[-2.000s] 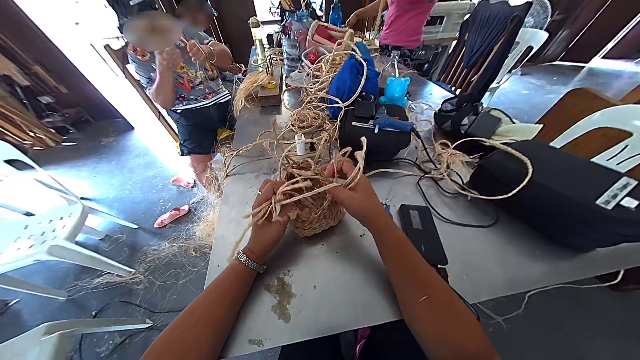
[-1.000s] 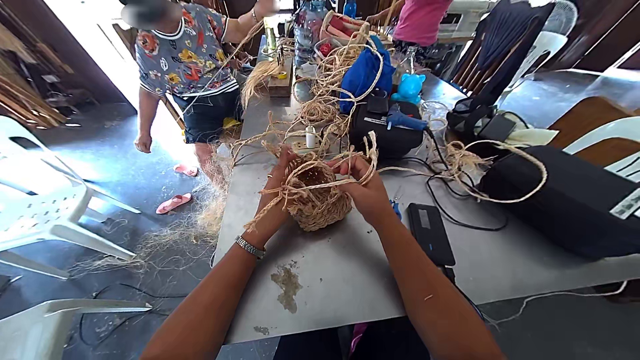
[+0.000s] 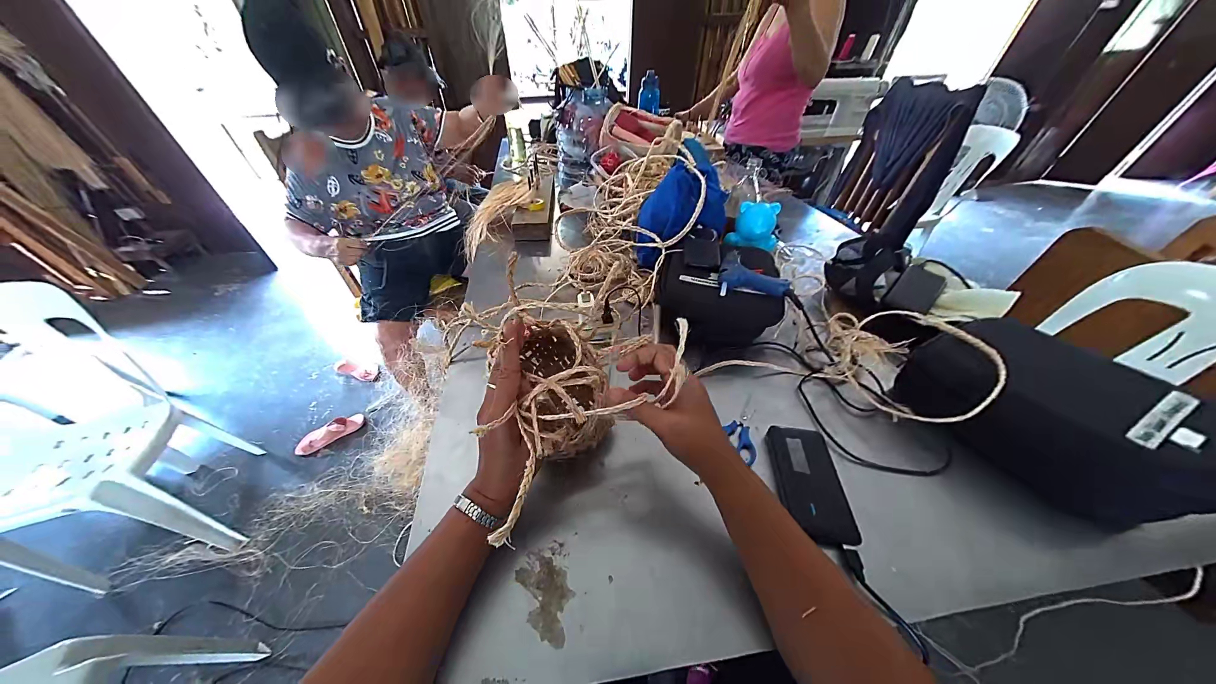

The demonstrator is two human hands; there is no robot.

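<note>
A small round basket of braided natural-fibre cord is held just above the grey table, its open mouth tilted up and toward the left. My left hand clasps its left side, thumb up along the rim. Loose cord ends cross over its front, and one braided end hangs down beside my left wrist. Right of the basket, my right hand grips a length of fibre cord that runs from the basket and loops up past the fingers. Blue-handled scissors lie beside my right forearm.
Coiled fibre cord, a blue cloth bag, a blue glue gun on a black case and a black power bank lie on the table. A black bag is at right. Two other people stand beyond; white plastic chairs stand left.
My right hand has moved right, away from the basket's front, drawing the cord with it. The basket's mouth now shows more openly. The person at left has shifted posture.
</note>
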